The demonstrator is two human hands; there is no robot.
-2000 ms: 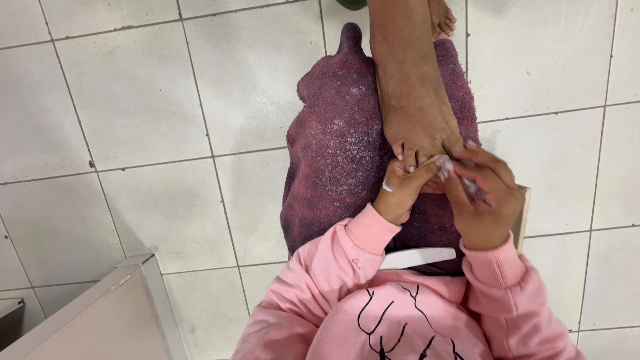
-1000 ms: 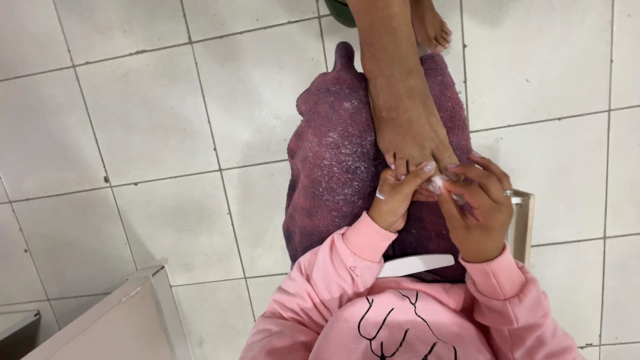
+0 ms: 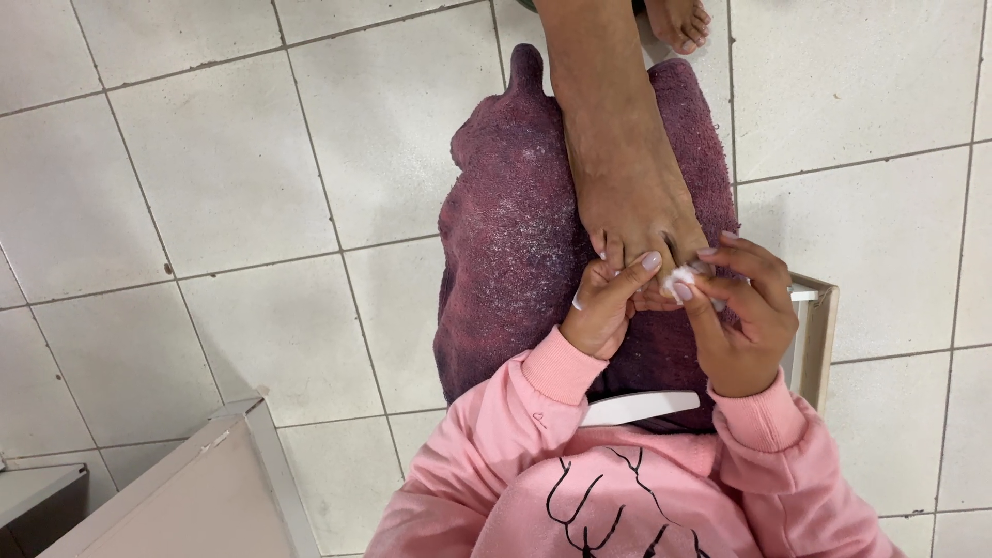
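Another person's foot rests on a powder-dusted purple towel spread over my lap. My left hand grips the toes, thumb on top and its other fingers mostly hidden beneath. Between the thumb and fingers of my right hand is a white cotton wad, pressed against a toe near the big-toe side. A white nail file, curved at its end, lies across the towel's near edge, against my pink sweatshirt.
The person's other foot is on the tiled floor at the top. A pale open drawer or box edge stands right of my lap. Pale furniture occupies the lower left, with a darker-sided piece beyond it.
My right hand stays at the toes with the white cotton, its fingers shifting slightly. My left hand keeps its hold on the toes.
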